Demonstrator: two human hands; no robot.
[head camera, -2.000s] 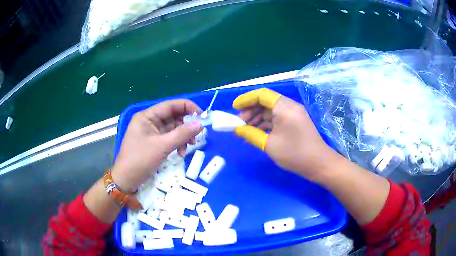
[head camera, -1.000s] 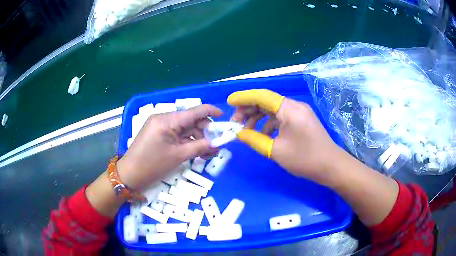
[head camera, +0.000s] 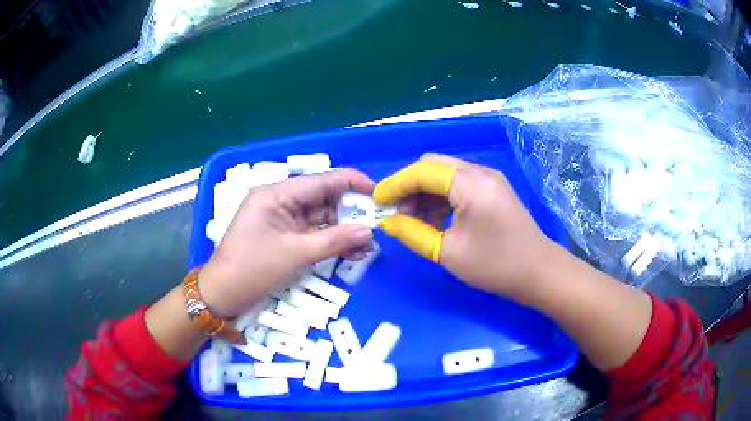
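A small white unit (head camera: 359, 210) is held between my two hands above the blue tray (head camera: 461, 311). My left hand (head camera: 284, 224) grips its left side between thumb and fingers. My right hand (head camera: 458, 212), with yellow finger cots on thumb and index finger, pinches its right end. Whether it is one piece or two joined is hard to tell. White cover plates (head camera: 306, 316), some showing two dark holes, lie heaped in the tray's left part. One lies apart at the lower right (head camera: 468, 360).
The green conveyor belt (head camera: 329, 70) runs behind the tray, with a white unit (head camera: 87, 148) at left and several small ones at far right. An open clear bag of white pieces (head camera: 650, 181) overlaps the tray's right side. Another parts bag (head camera: 185, 20) is at upper left.
The cover and unit, apart two seconds ago, are now together between my fingers. My right fingertips have closed in on the right end. The belt unit has moved left.
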